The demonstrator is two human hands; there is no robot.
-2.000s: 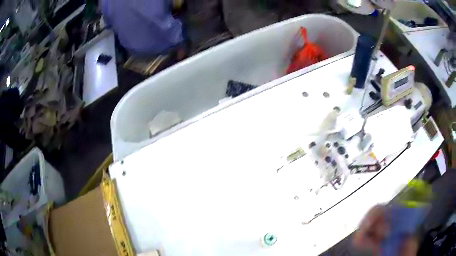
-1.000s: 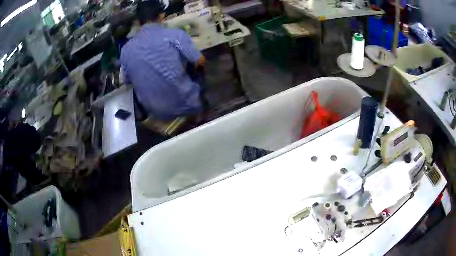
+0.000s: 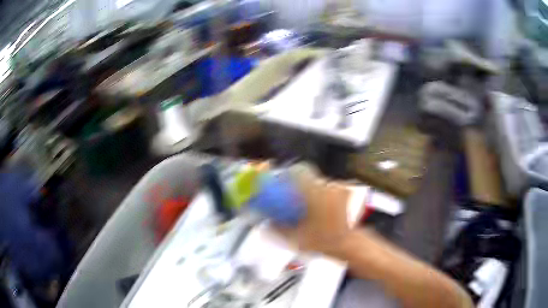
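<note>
The whole view is blurred. My right hand (image 3: 315, 210) reaches in from the lower right with a bare forearm. It is closed around a blue thread cone (image 3: 277, 198) with a yellow-green end (image 3: 243, 185) pointing left. The cone is above the machine end of the white table (image 3: 174, 283). A dark navy spool (image 3: 215, 189) stands just left of the cone. My hand and arm hide part of the sewing machine. My left hand is not in view.
A white thread cone (image 3: 174, 123) with a green top stands behind the trough (image 3: 111, 264). A red plastic bag (image 3: 171, 213) lies in the trough. A neighbouring white table (image 3: 330, 90) is beyond. A person in blue (image 3: 24, 222) is at the left edge.
The view has swung right, so the trough and table now lie lower left. My right hand with the blue cone, out of view one second ago, now shows over the machine end.
</note>
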